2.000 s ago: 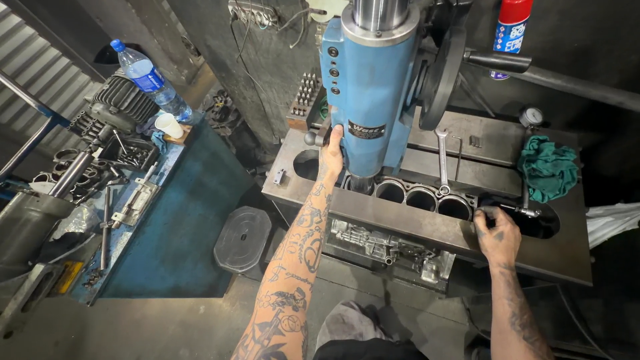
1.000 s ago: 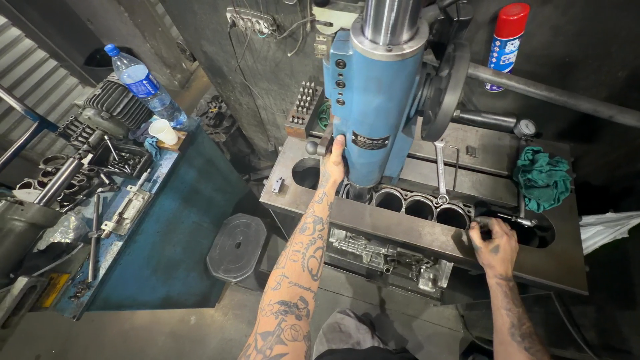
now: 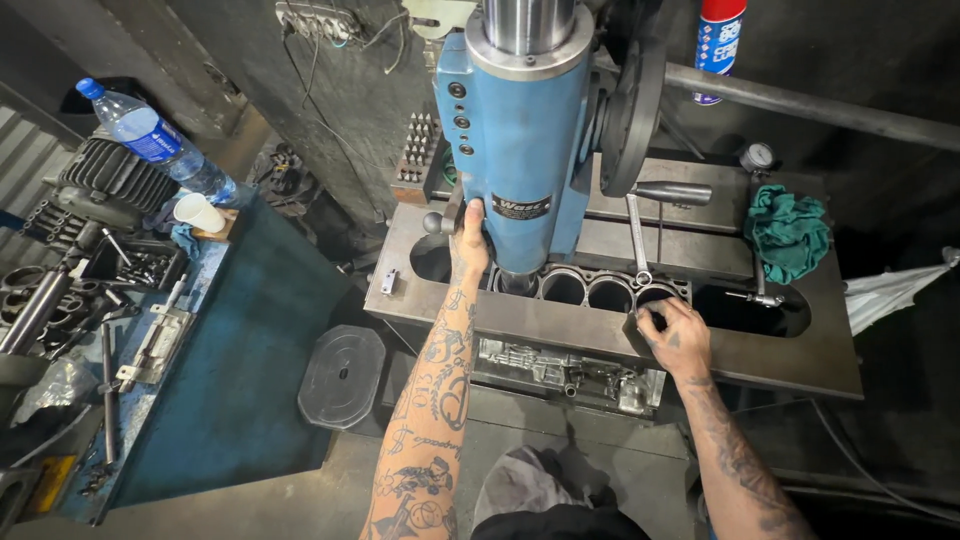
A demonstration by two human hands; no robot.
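A blue boring machine head (image 3: 525, 150) stands over the leftmost bore of an engine block (image 3: 564, 288). My left hand (image 3: 471, 238) lies against the lower left side of that head, thumb upward, near a black ball-ended lever (image 3: 433, 223); its fingers are partly hidden, so its grip is unclear. At the rightmost bore, my right hand (image 3: 675, 334) bends its thumb and forefinger towards each other at the rim; whether anything is between them cannot be told. A combination wrench (image 3: 639, 240) leans just behind that bore. The block sits within the slot of a steel machine table (image 3: 787, 360).
On the table's right are a green cloth (image 3: 787, 234), a dial bore gauge (image 3: 759, 157) and a dark opening. Behind, a steel bar (image 3: 810, 105) crosses before a spray can (image 3: 720, 45). Left stands a blue bench (image 3: 232, 375) with a water bottle (image 3: 154, 139), cup (image 3: 199, 213) and tools.
My right hand has shifted slightly left, from the table edge beside the rightmost bore to that bore's rim. My left hand has stayed on the blue head. The crank handle beside the wheel has changed position.
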